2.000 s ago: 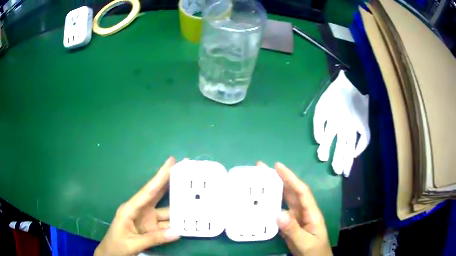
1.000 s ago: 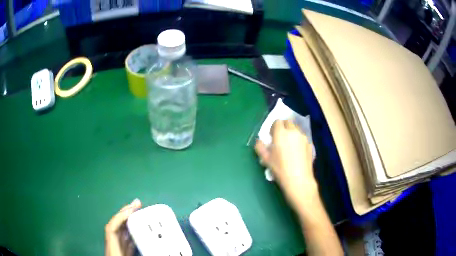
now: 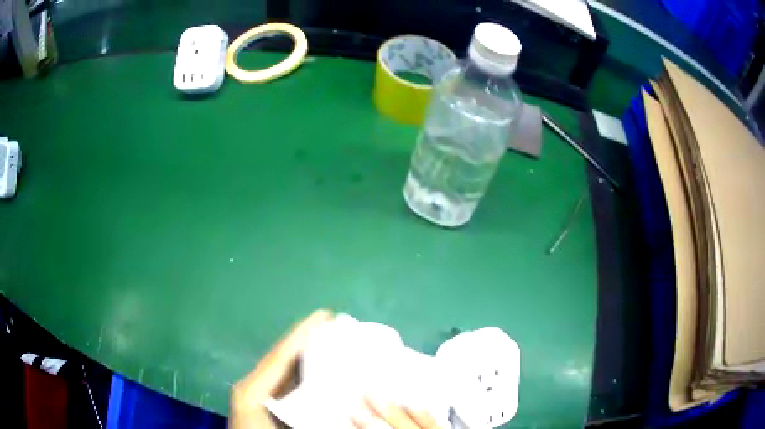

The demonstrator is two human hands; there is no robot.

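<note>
My left hand point(image 3: 277, 373) is at the bottom centre, at the left side of a white wall socket whose face is mostly covered. My right hand point(image 3: 396, 416) is cut off by the bottom edge; its fingers press a white glove point(image 3: 335, 398) over that socket. Glove and socket blur together in white, so their border is hard to tell. A second white socket point(image 3: 485, 379) lies face up just to the right, its slots and ports showing.
A clear bottle with white cap point(image 3: 463, 134) stands upright beyond the hands. Behind are yellow tape point(image 3: 403, 92), masking tape point(image 3: 289, 63), a sample socket point(image 3: 201, 60) and a grey-brown pad point(image 3: 526, 132). A dark rod point(image 3: 579, 151), tweezers point(image 3: 566, 226) and cardboard sheets point(image 3: 730, 218) are right.
My right hand has taken the glove from the right side and brought it onto the left socket. The two sockets, side by side in both hands at first, are now apart. The view has shifted.
</note>
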